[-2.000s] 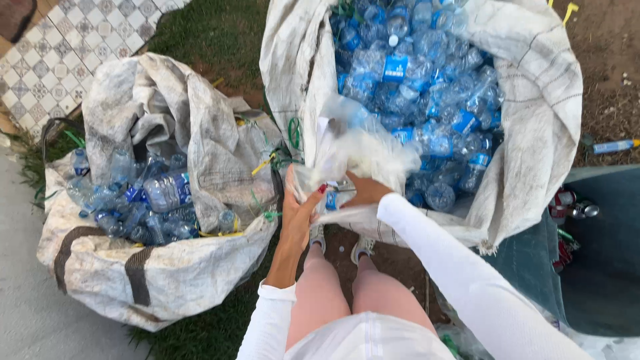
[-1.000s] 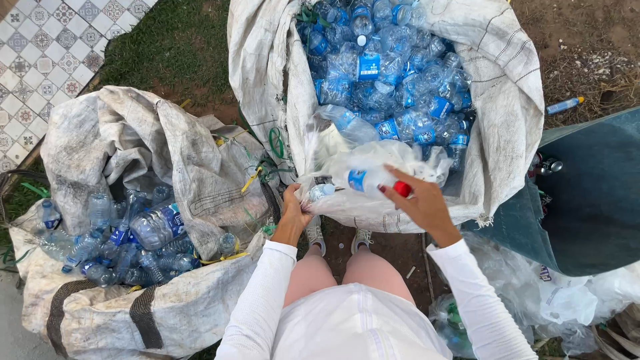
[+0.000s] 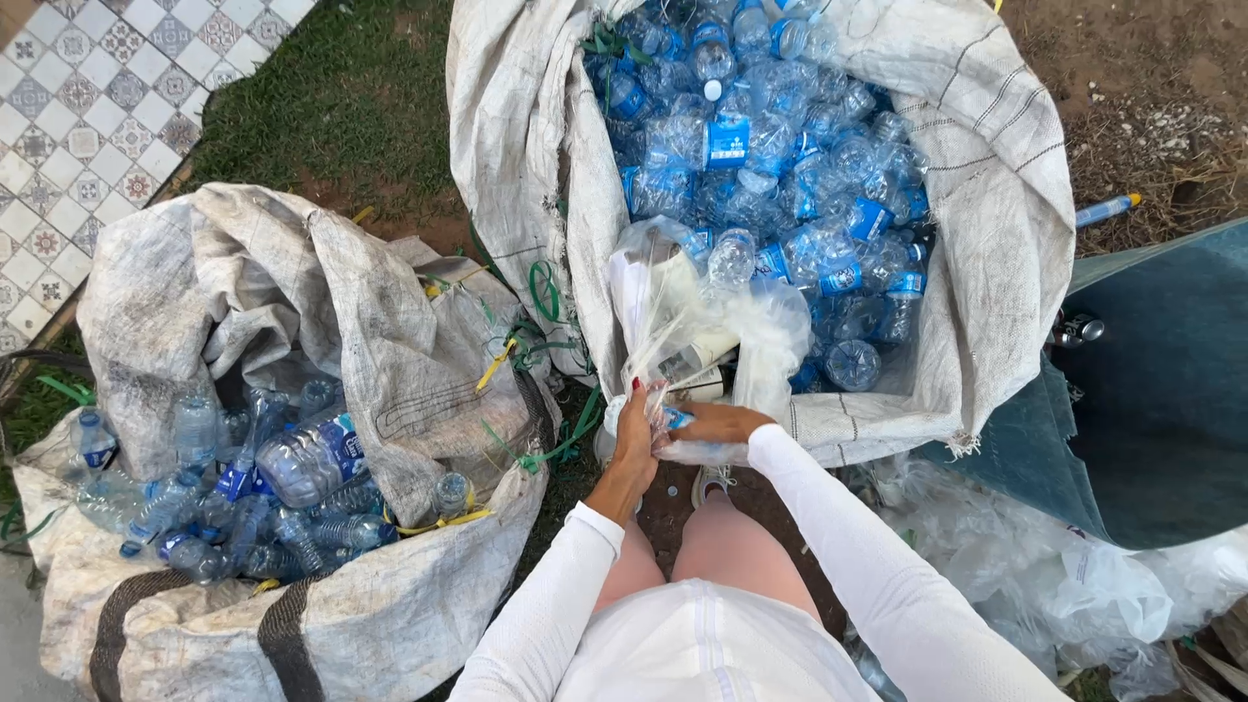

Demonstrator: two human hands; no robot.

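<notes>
My left hand (image 3: pixel 634 439) grips the gathered edge of a clear plastic bag (image 3: pixel 663 312) that holds white and cream items. Beside it, my right hand (image 3: pixel 717 424) reaches into the bag's lower part, its fingers partly hidden near a small blue-labelled item (image 3: pixel 675 417). The bag rests over the near rim of a large white woven sack (image 3: pixel 994 244), which is filled with clear plastic bottles (image 3: pixel 770 166) with blue labels. Whether my right fingers are closed on the blue-labelled item is not clear.
At left, a second woven sack (image 3: pixel 390 604) holds plastic bottles (image 3: pixel 312 463). A dark green bin (image 3: pixel 1160 419) with cans (image 3: pixel 1080 329) lies at right, above a heap of clear plastic bags (image 3: pixel 1053 575). Patterned tiles (image 3: pixel 97 107) and grass (image 3: pixel 322 127) are at upper left.
The red-capped bottle in my right hand one second ago is no longer there. That hand has moved left and down to the bag's edge. My left hand still holds the bag.
</notes>
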